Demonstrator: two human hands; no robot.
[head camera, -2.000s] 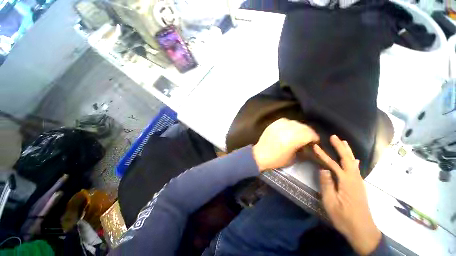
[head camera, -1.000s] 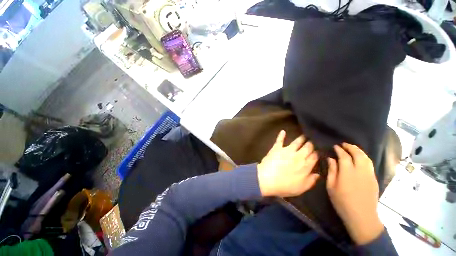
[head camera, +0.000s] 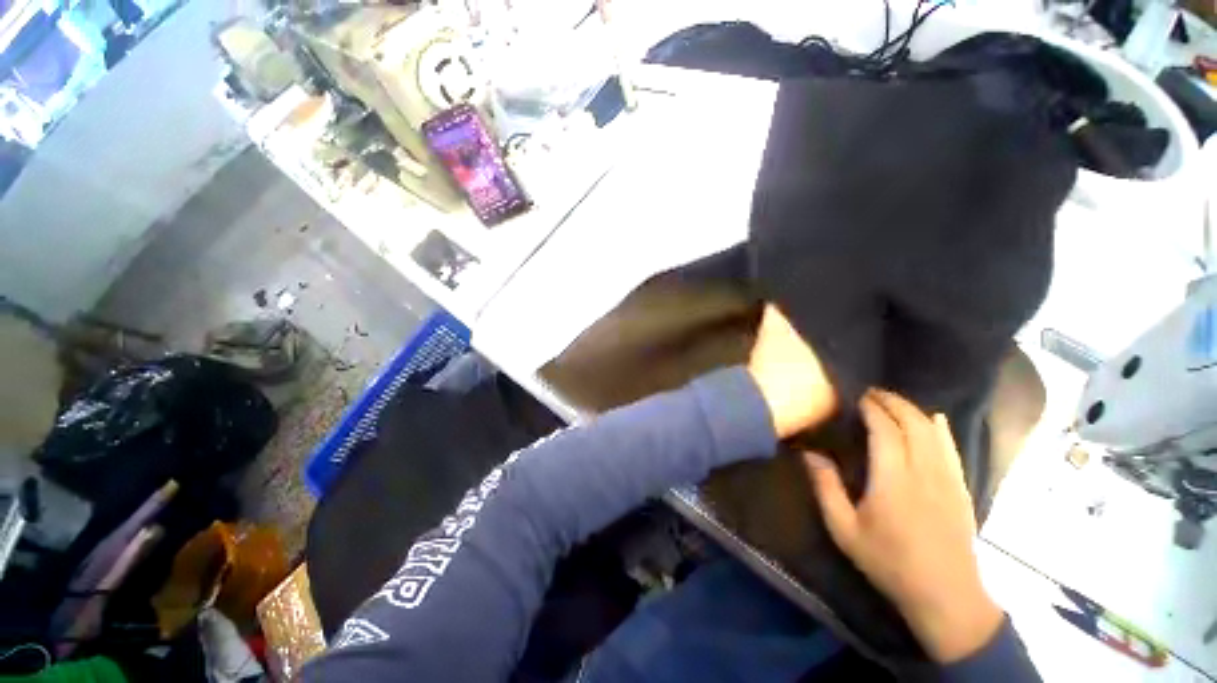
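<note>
A black garment piece (head camera: 908, 200) lies on the white table, its lower end under my hands. A brown piece (head camera: 667, 334) spreads out beneath it to the left and over the table's front edge; a part also shows at the right. My left hand (head camera: 793, 374) reaches in at the black cloth's lower edge, its fingers hidden by the cloth, so its grip cannot be told. My right hand (head camera: 901, 500) lies on the cloth beside it, thumb apart from the fingers.
The sewing machine head (head camera: 1154, 380) stands at the right. Thread snips (head camera: 1114, 627) lie at the front right. A phone (head camera: 477, 163) lies on the left-hand table. A blue crate (head camera: 387, 400) with dark pieces is at my left. Black cloth and cords lie at the back.
My left hand has gone from lying flat on the brown piece to under or into the black cloth. The brown piece now hangs over the front edge, where the table and tape showed earlier.
</note>
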